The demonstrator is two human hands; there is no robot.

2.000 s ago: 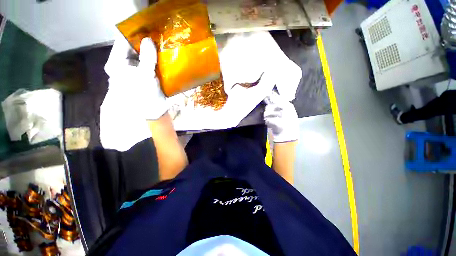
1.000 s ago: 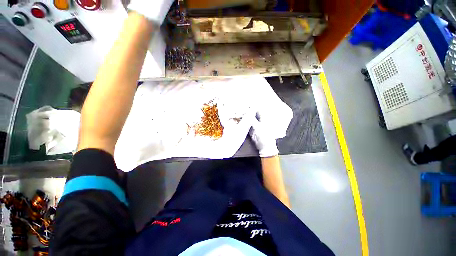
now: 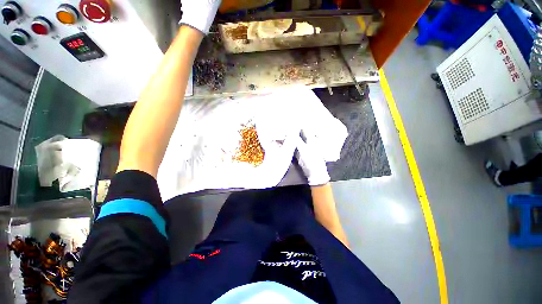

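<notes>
A white cloth (image 3: 208, 157) lies over a dark mat, with a loose pile of coppery pieces (image 3: 251, 145) on it. My left hand (image 3: 199, 14), in a white glove, reaches up to the machine opening and is partly cut off by the top edge. An amber piece (image 3: 242, 5), perhaps the film sheet, shows just right of it; whether my fingers hold it cannot be told. My right hand (image 3: 312, 165), also gloved, pinches the right part of the cloth, its fingertips partly hidden in the folds.
The worn metal ledge (image 3: 273, 70) holds dark debris. A control panel (image 3: 122, 44) stands left. Crumpled white wipes (image 3: 68, 163) lie on the green bench, above a tray of wound coils (image 3: 44, 267). Right are a white cabinet (image 3: 484, 80), a blue stool (image 3: 526, 219) and a person's leg (image 3: 518, 172).
The amber sheet has left the area over the cloth. My left hand has moved up from the cloth to the machine, then slightly right. My right hand stays at the cloth; the view has shifted.
</notes>
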